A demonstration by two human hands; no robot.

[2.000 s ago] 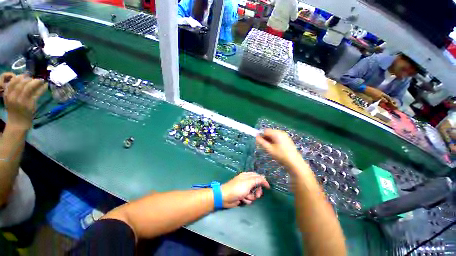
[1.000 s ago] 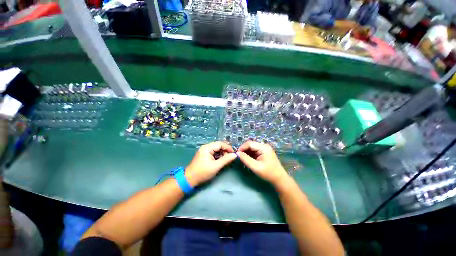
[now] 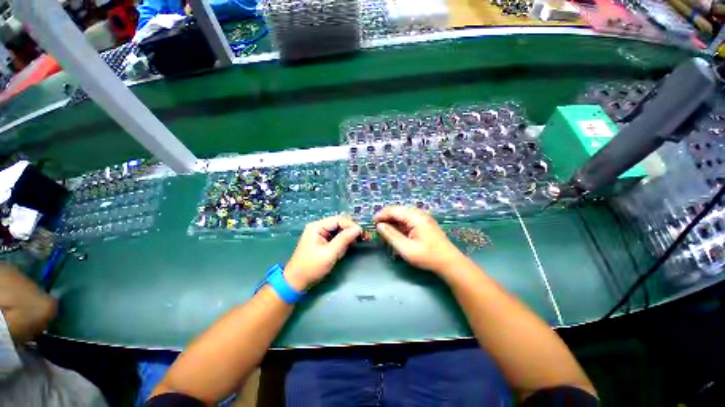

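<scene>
My left hand (image 3: 322, 250), with a blue strap (image 3: 283, 284) on the wrist, and my right hand (image 3: 413, 238) are close together over the bench, in front of the central blister tray. A tiny dark and reddish part (image 3: 366, 234) shows at the fingertips between them; the left fingers are closed on it. The right thumb and fingers are pinched beside it; what they hold is too small to tell. The clear blister tray (image 3: 429, 163) holds rows of round dark-silver pieces. Small reddish-brown screws (image 3: 471, 239) lie scattered right of my right hand.
A mixed parts tray (image 3: 238, 200) lies left of centre, another clear tray (image 3: 111, 199) farther left. A grey screwdriver (image 3: 648, 127) hangs at right before a green box (image 3: 584, 135). Stacked blister trays (image 3: 684, 230) are far right. A grey post (image 3: 119, 95) and another person's arm (image 3: 22, 302) are at left.
My right hand has come from over the blister tray to my left hand, and both now meet at the small part. The view has turned right and down.
</scene>
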